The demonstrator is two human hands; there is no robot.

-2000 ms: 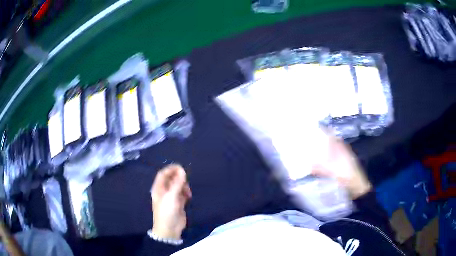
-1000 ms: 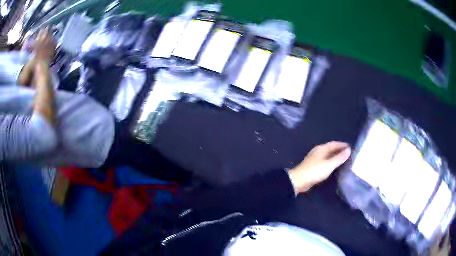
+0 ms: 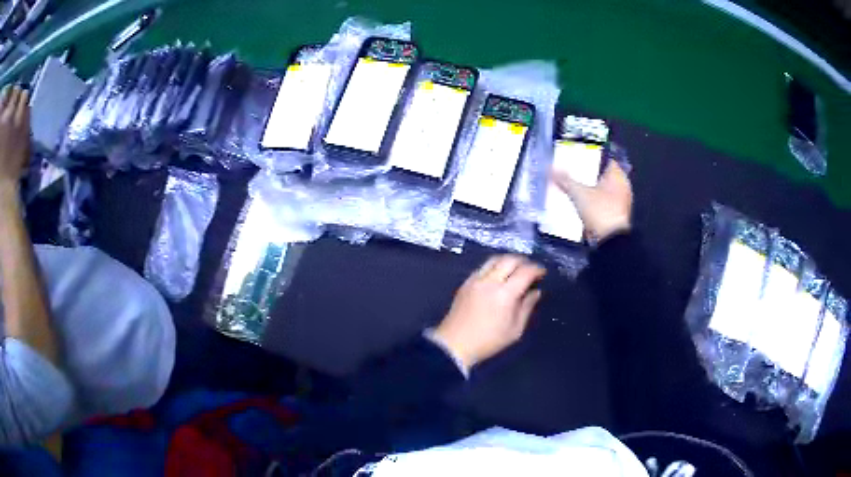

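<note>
Several phone-shaped units (image 3: 427,129) with white faces, green ends and yellow tape lie on clear plastic bags (image 3: 392,210) in a slanting row at centre. My right hand (image 3: 600,197) grips the rightmost unit (image 3: 576,164) of this row, its fingers over the white face; part of that unit is hidden. My left hand (image 3: 490,307) is just below the row, fingers loosely bent, holding nothing visible. Bagged units (image 3: 779,303) overlap in a second group at the right.
Stacked dark bagged units (image 3: 154,107) stand at the left. Below lie a clear bag (image 3: 182,233) and a bagged circuit board (image 3: 252,279). A dark bagged item (image 3: 802,121) is on the green belt (image 3: 644,56). Another person's arm (image 3: 23,252) is at the left edge.
The view has swung left. My right hand has moved from the right-hand group to the rightmost unit of the row. My left hand has moved away from the right-hand group.
</note>
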